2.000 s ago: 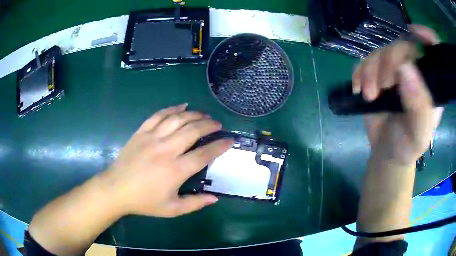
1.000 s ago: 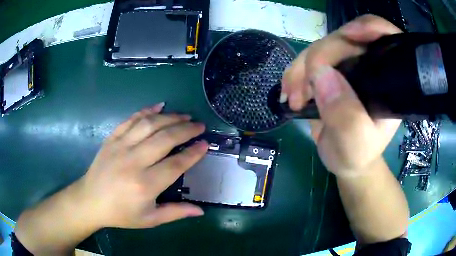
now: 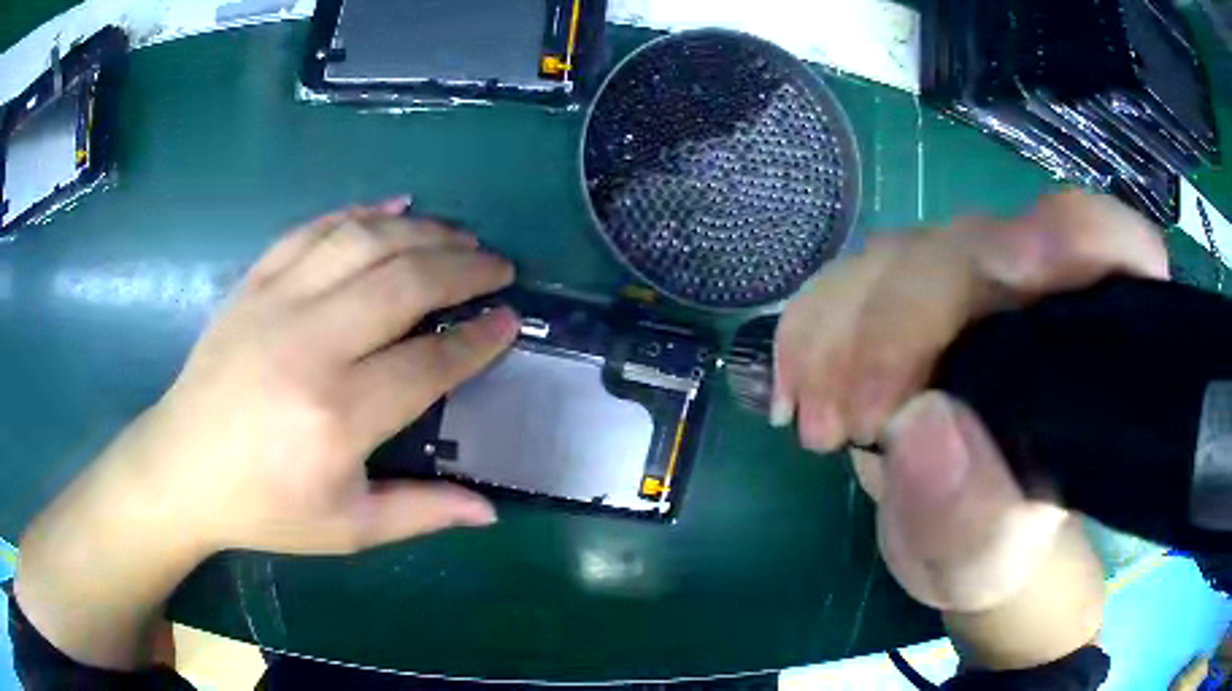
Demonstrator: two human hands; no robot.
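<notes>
A display assembly [image 3: 547,421] lies flat on the green worktop, silver-white back panel up, with an orange flex strip at its right side. My left hand [image 3: 331,385] rests spread over its left part, fingertips on the top edge, pressing on it from above. My right hand [image 3: 932,392] grips the thick black electric screwdriver [image 3: 1081,405]. The tool's nose points left, close to the assembly's top right corner; whether the bit touches it I cannot tell. The round screw tray [image 3: 723,169] stands just behind, dark screws covering its upper left part.
A display assembly [image 3: 446,47] lies at the back, partly cut off by the top edge. Another [image 3: 47,149] lies at the far left. A tall stack of dark assemblies [image 3: 1081,95] stands at the back right. A white strip [image 3: 203,41] runs along the back.
My right hand brought the screwdriver from the right to over the tray, then down to beside the assembly's top right corner. My left hand stays on the assembly. The bracket pile is now hidden.
</notes>
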